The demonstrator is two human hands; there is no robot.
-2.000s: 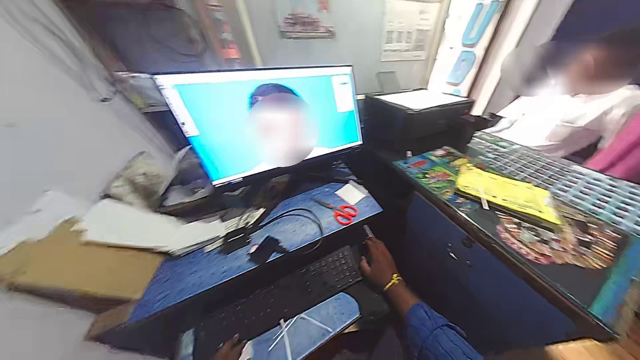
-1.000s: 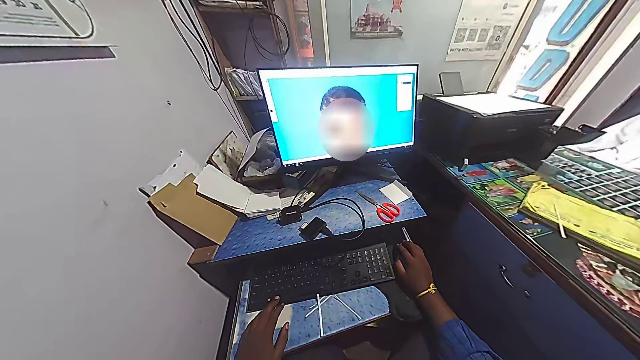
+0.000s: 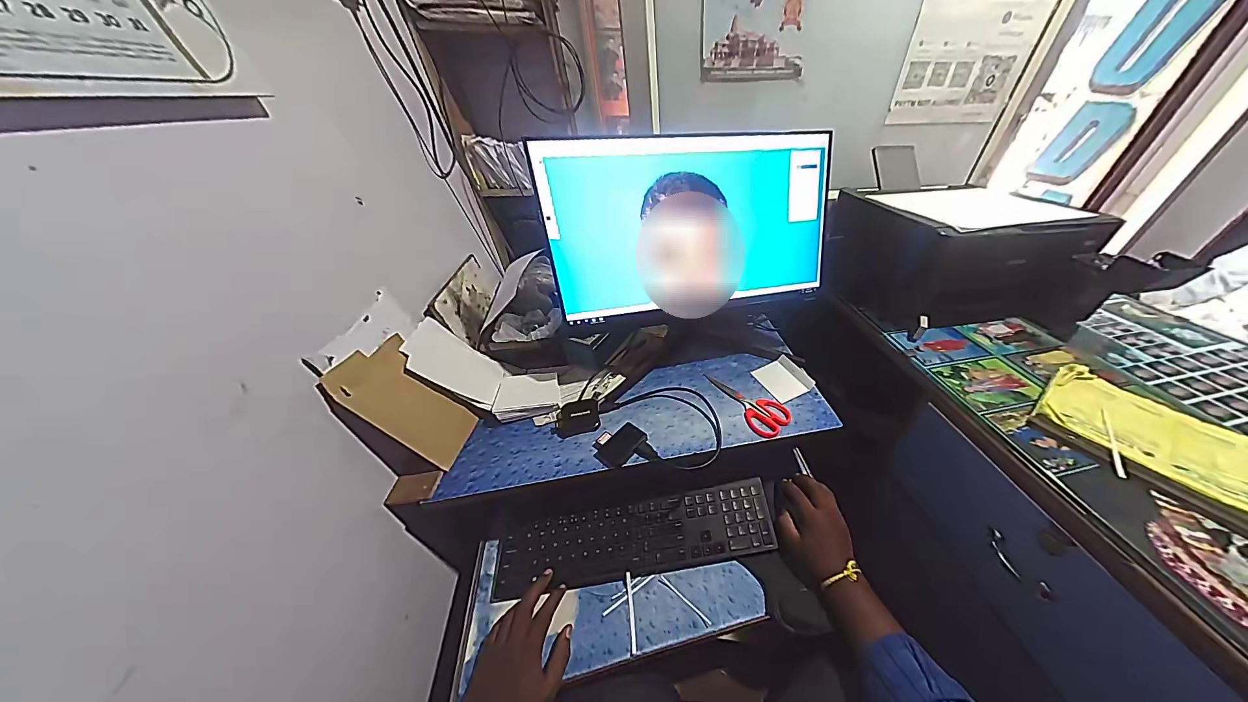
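Note:
My left hand (image 3: 524, 639) rests with spread fingers at the lower left edge of a black keyboard (image 3: 643, 531) and the blue patterned tray. My right hand (image 3: 814, 526), with a yellow thread at the wrist, lies just right of the number pad, over a dark spot where a mouse may be; its palm hides what is beneath. Thin white strips (image 3: 632, 609) lie on the tray in front of the keyboard. On the blue desktop above are red-handled scissors (image 3: 765, 414), a white paper piece (image 3: 783, 378) and a black card reader (image 3: 621, 445) with a cable.
A monitor (image 3: 595, 234) showing a portrait on cyan stands behind the desktop. Papers and a cardboard piece (image 3: 398, 402) lean at the left wall. To the right, a black printer (image 3: 975, 253) and a yellow plastic packet (image 3: 1150, 429) lie on a glass-topped counter (image 3: 1038, 507).
The view has swung right to left, showing more of the left wall. My left hand, barely visible at first, now shows by the keyboard's lower left. My right hand stays beside the keyboard.

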